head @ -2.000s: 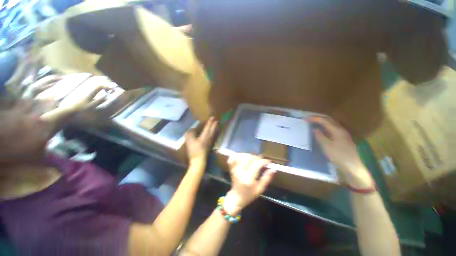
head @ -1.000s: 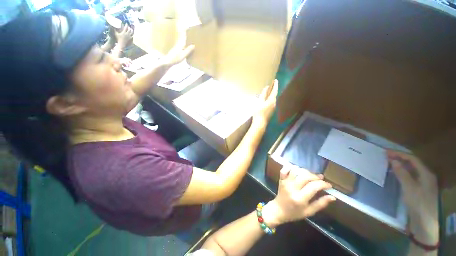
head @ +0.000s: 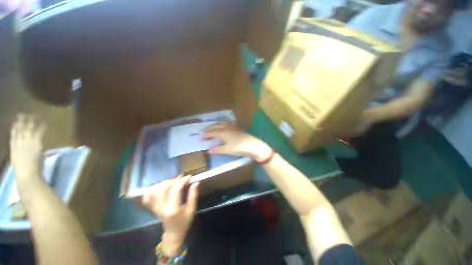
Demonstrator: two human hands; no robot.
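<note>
The open carton (head: 227,182) stands on the bench with its large brown lid (head: 155,72) raised behind it. Inside the pale rim, a white printed card (head: 181,141) and a small brown accessory box (head: 194,162) lie on a grey-blue surface. My left hand (head: 173,201), with a beaded bracelet, rests at the carton's near front rim, fingers apart. My right hand (head: 226,138), with a red string at the wrist, lies over the right part of the card; whether its fingers pinch the card is blurred.
A second open carton (head: 77,171) is at the left, with another person's arm (head: 36,202) over it. At the right, a person (head: 414,77) holds a closed carton (head: 315,77) at the green bench (head: 264,134). More closed cartons (head: 378,207) are at lower right.
The view has swung right, bringing the person with the closed carton into view. My right hand has moved from beside the card onto it. My left hand stays at the front rim.
</note>
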